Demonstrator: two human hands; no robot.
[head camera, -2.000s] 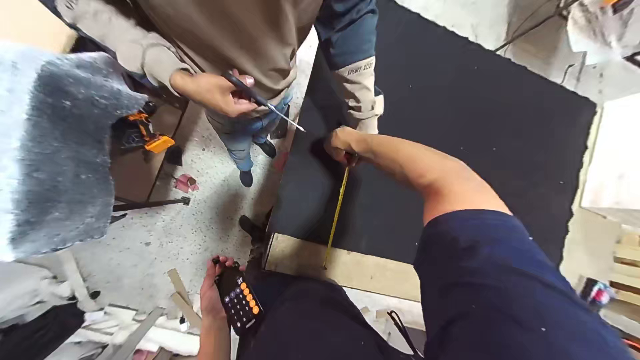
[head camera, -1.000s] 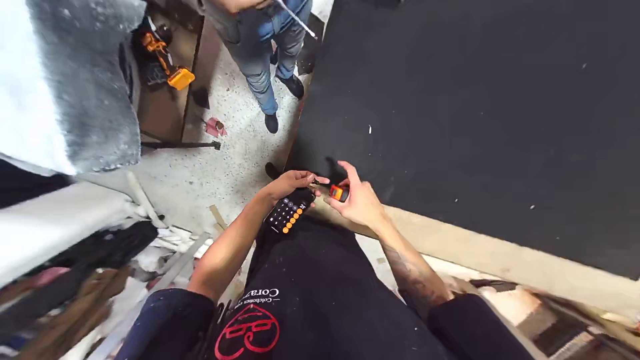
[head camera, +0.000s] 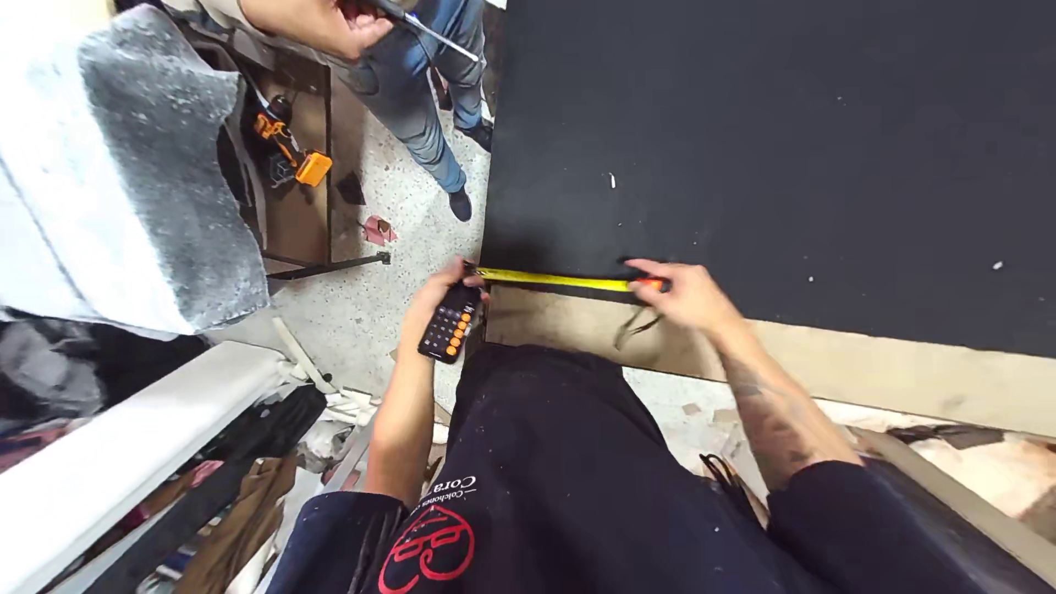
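Observation:
My left hand (head camera: 441, 297) holds a phone (head camera: 450, 323) showing a calculator keypad, and its fingers are at the end of a tape measure's yellow blade (head camera: 557, 280), by the corner of the black fabric-covered surface (head camera: 742, 165). The blade runs right along the near edge of that surface. At its other end my right hand (head camera: 681, 293) grips the tape measure's orange and black case (head camera: 656, 285), mostly hidden by the fingers. A strap (head camera: 635, 328) hangs below it over the light wooden side board (head camera: 577, 322).
A co-worker's hand (head camera: 355, 29) at upper left holds a thin pointed tool (head camera: 441, 37). An orange and black cordless power tool (head camera: 293, 153) lies on a brown shelf. Grey-white fabric (head camera: 177, 165) hangs at left. Scraps and strips (head camera: 346, 404) litter the speckled floor.
The right hand has moved rightwards from beside my left hand, and the yellow blade is now drawn out between them. Two seconds ago the right hand was near the co-worker's hands. The view has shifted.

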